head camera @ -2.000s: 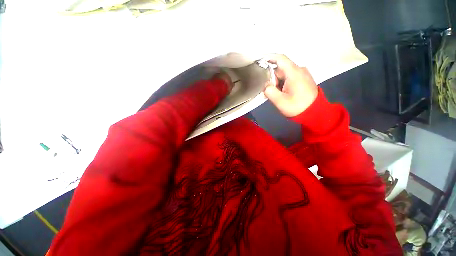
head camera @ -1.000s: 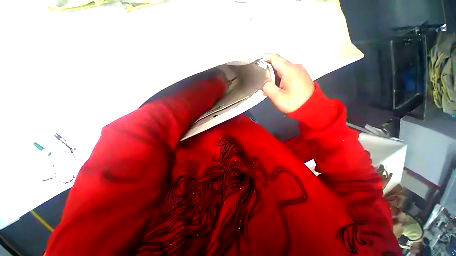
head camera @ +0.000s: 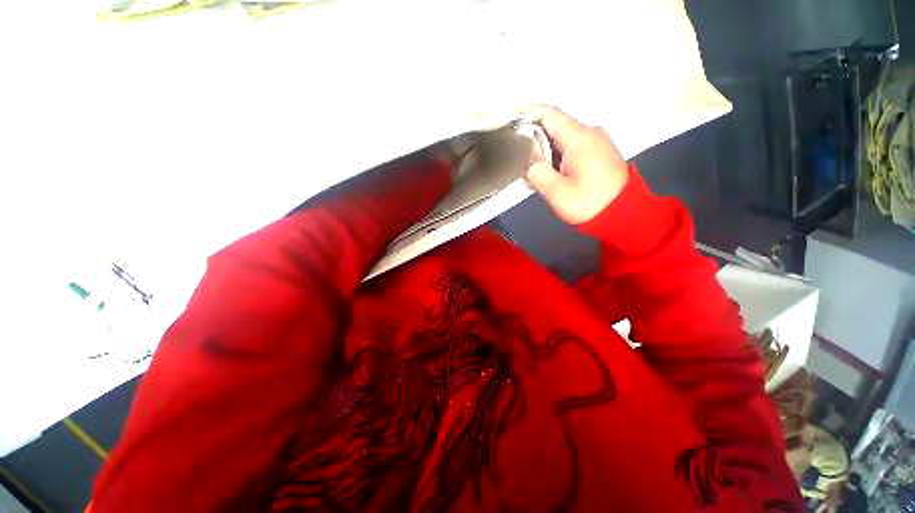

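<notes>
A beige-grey bag body (head camera: 441,236) lies at the edge of the white table (head camera: 251,110), its mouth gaping toward me. The smooth grey lining (head camera: 494,160) shows inside. My left arm, in a red sleeve, reaches into the mouth; my left hand is almost wholly hidden inside, so its fingers and grip cannot be seen. My right hand (head camera: 582,170) pinches the right end of the bag's rim, thumb on the near side and fingers on the far side. A small pale, shiny spot shows at that end beside my fingers.
A small green-ended tool (head camera: 78,290), a dark thin tool (head camera: 131,282) and thin dark thread lie on the table at left. Yellow-edged pieces (head camera: 166,10) lie at the far edge. A white bin (head camera: 793,311) with brown pieces stands at lower right; beige pieces (head camera: 893,145) hang at right.
My left hand has gone deeper into the bag, its visible part now mostly hidden. My right hand keeps its pinch on the rim. The view has shifted slightly.
</notes>
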